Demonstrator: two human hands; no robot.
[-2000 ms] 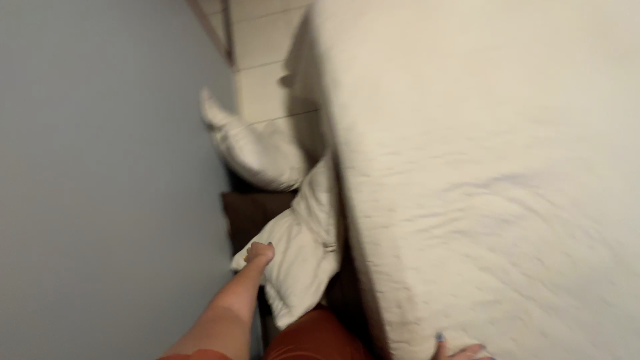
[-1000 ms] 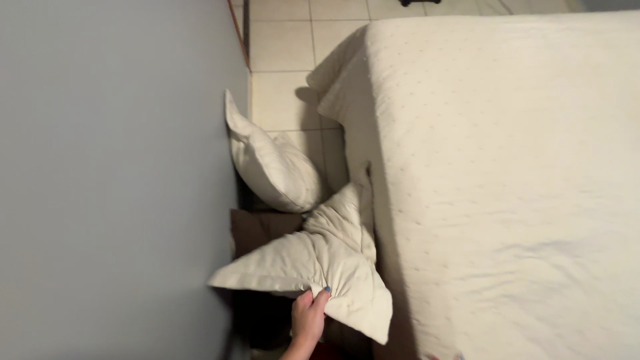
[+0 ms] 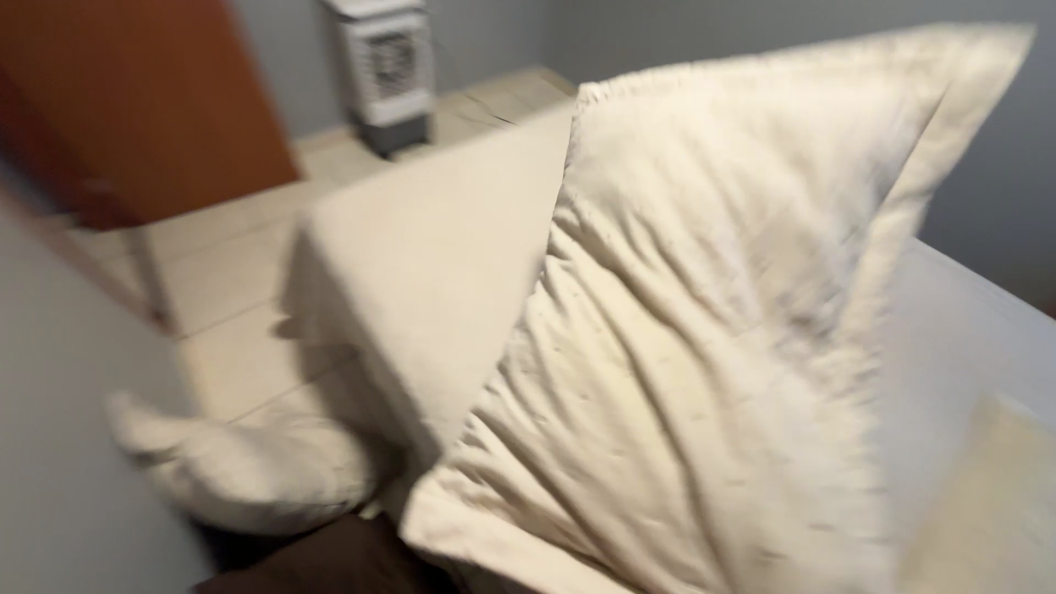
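A cream pillow in a flanged cover (image 3: 701,330) is raised close to the camera, over the bed, and fills much of the middle and right of the view. Its fabric is creased and its corners stick out. Neither my left hand nor my right hand shows; what grips the pillow is out of sight. Behind it lies the bed with a cream cover (image 3: 429,247). A second cream pillow (image 3: 264,470) rests at the lower left, between the wall and the bed.
A brown item (image 3: 330,561) lies beneath the second pillow. Grey wall (image 3: 74,462) borders the left side. Beyond the bed are a tiled floor (image 3: 223,280), a white air cooler-like appliance (image 3: 392,78) and a reddish-brown door or panel (image 3: 157,99). A pale surface (image 3: 957,330) shows at right.
The pillow gripped by a hand beside the bed a second ago is now up in front of the camera. That hand has left the view. The view has swung towards the room's far side.
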